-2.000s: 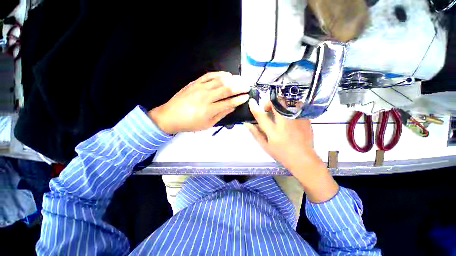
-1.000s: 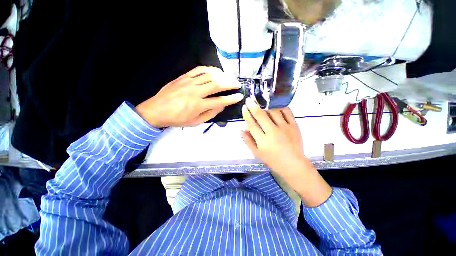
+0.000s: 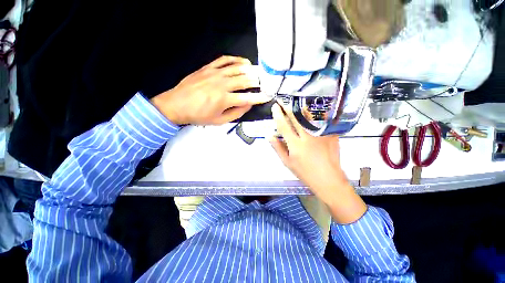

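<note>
The black garment piece [image 3: 111,61] covers the left of the table, its right part reaching under the sewing machine head [image 3: 293,33]. My left hand [image 3: 213,94] lies flat on the cloth, just left of the needle area, fingers towards the needle. My right hand [image 3: 307,149] is in front of the needle, its fingertips at the presser foot [image 3: 285,100] on the cloth's edge. Neither hand is clearly gripping; the fingertips press on the cloth. The exact stitching point is partly hidden by fingers and machine. A dark thread end sticks out at the cloth's front edge.
Red-handled scissors [image 3: 411,146] lie right of the machine, with small snips [image 3: 458,140] beside them. Two brown tape patches [image 3: 365,176] are at the front edge. A chrome guard [image 3: 357,91] curves beside the needle. A brown pad [image 3: 372,21] sits on the machine head.
The camera view has shifted back and forth. My left hand is a little farther back on the table than before. A small greyish curved piece now shows at the cloth's front edge.
</note>
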